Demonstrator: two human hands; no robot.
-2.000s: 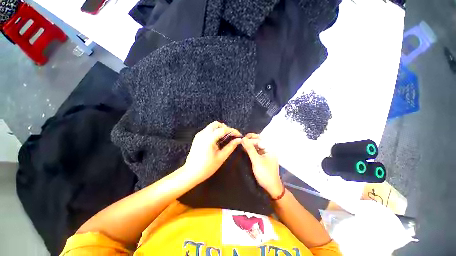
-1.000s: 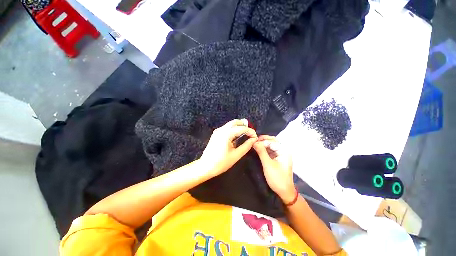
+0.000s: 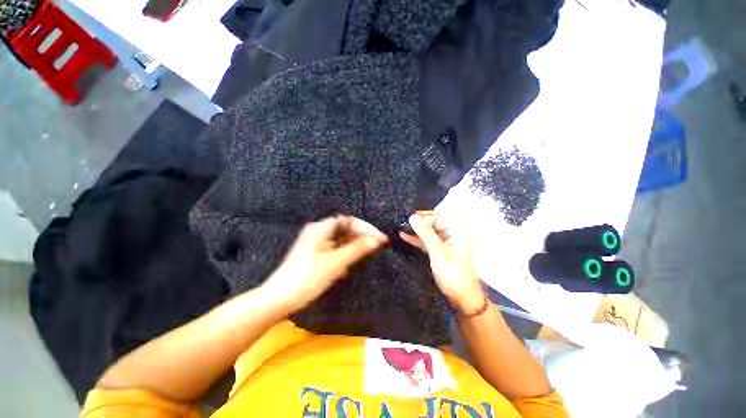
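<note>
A large dark garment lies over my lap and the table, with a speckled charcoal part (image 3: 319,139) beside smooth black cloth (image 3: 478,69). A small pale-grey marked patch (image 3: 442,163) shows on the smooth cloth. My right hand (image 3: 446,257) pinches the dark cloth between thumb and fingers, with a red band at the wrist. My left hand (image 3: 319,261) is just left of it over the cloth, slightly blurred, with fingertips together. Whether it holds a needle or thread cannot be seen.
Small black pieces (image 3: 511,184) lie scattered on the white table (image 3: 605,106). Three black thread cones (image 3: 581,261) lie right of them. A crumpled white bag (image 3: 605,375) and cardboard (image 3: 630,318) are lower right. A black heap (image 3: 123,253) is at left, a red stool (image 3: 61,49) beyond.
My left hand has drawn left and slightly down, away from my right fingertips. The speckled cloth now covers more of my lap below the hands. The view has shifted.
</note>
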